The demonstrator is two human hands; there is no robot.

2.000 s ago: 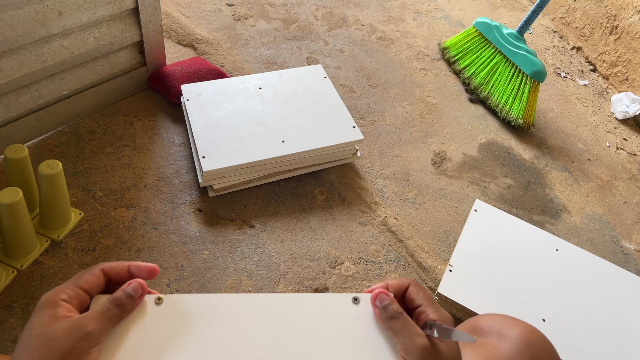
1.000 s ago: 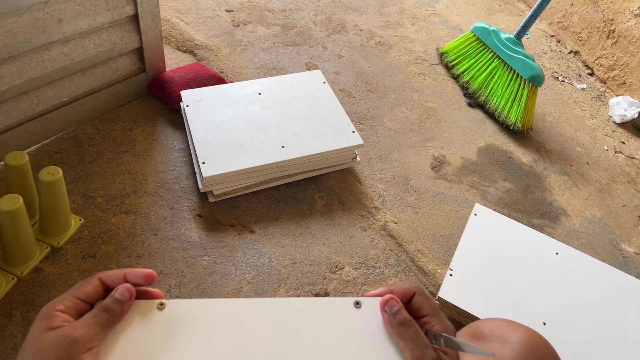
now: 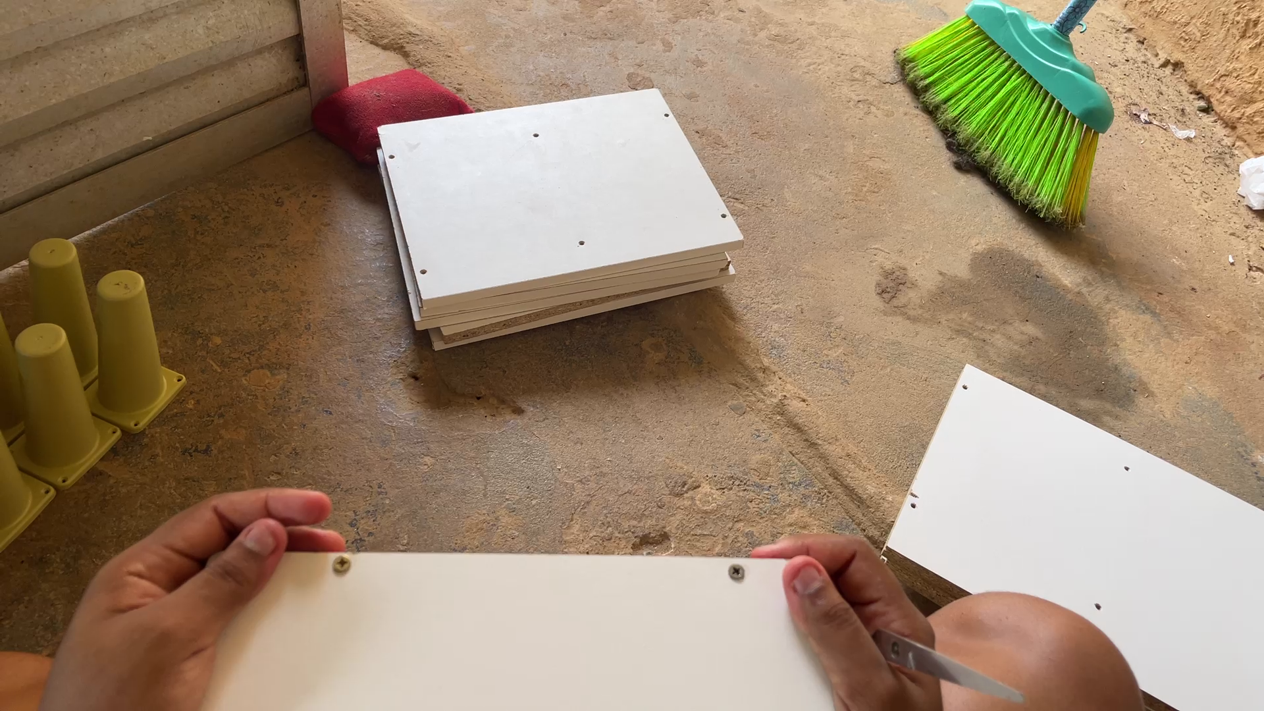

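Note:
A white laminated board (image 3: 523, 632) lies across the bottom middle, with a cross-head screw (image 3: 342, 564) near its far left corner and another screw (image 3: 737, 573) near its far right corner. My left hand (image 3: 178, 592) grips the left corner between thumb and fingers. The right corner is gripped by my right hand (image 3: 854, 622), and a metal blade (image 3: 948, 664) pokes out from under that hand; its handle is hidden. Beyond the board, a stack of white boards (image 3: 558, 197) with small holes rests on the floor. One more white board (image 3: 1086, 523) lies at the right, beside my knee.
Several yellow plastic furniture legs (image 3: 128, 346) stand at the left. A red cloth bundle (image 3: 395, 109) touches the stack's far side, near a slatted panel (image 3: 148, 89). At the upper right are a green-bristled broom (image 3: 1007, 109) and a crumpled white scrap (image 3: 1252, 183) on the rough concrete floor.

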